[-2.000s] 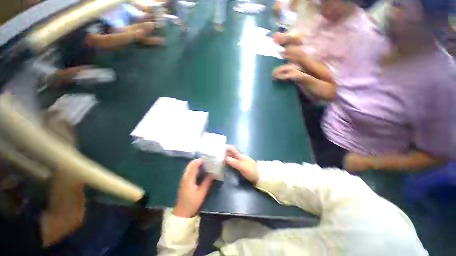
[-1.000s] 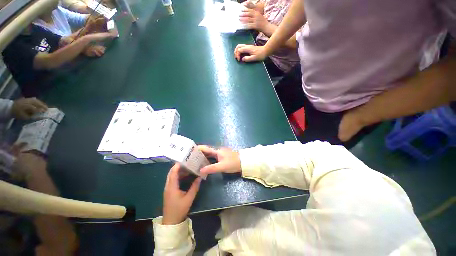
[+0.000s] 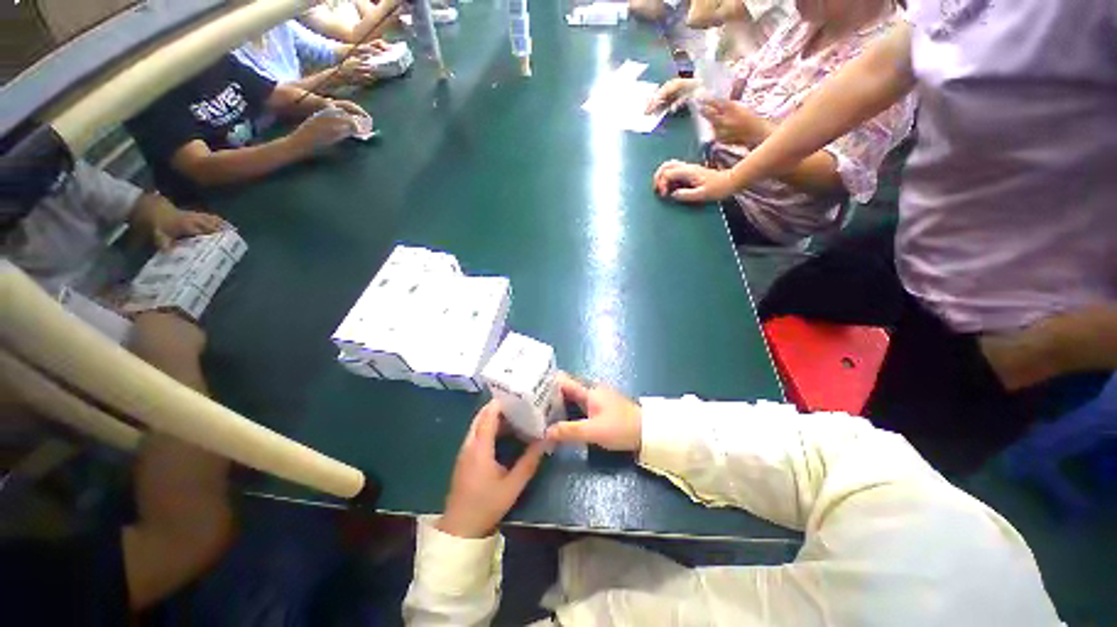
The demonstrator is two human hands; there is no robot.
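A white printed retail box is held between my two hands, close to the near edge of the dark green table. My left hand holds its lower left side with thumb and fingers. My right hand holds its right side, fingers near the lower end. A stack of white boxes lies flat side by side in a stepped block just beyond and left of the held box. The held box is close to the block's right corner; I cannot tell whether they touch.
A cream pipe with a black end crosses the lower left. Workers sit along both table sides; one at left touches another box stack. A person stands at right beside a red stool. White sheets and upright clear tubes are farther up.
The view has shifted, so the table and block appear farther right than one second ago. The held box now looks more upright. Both hands still hold it.
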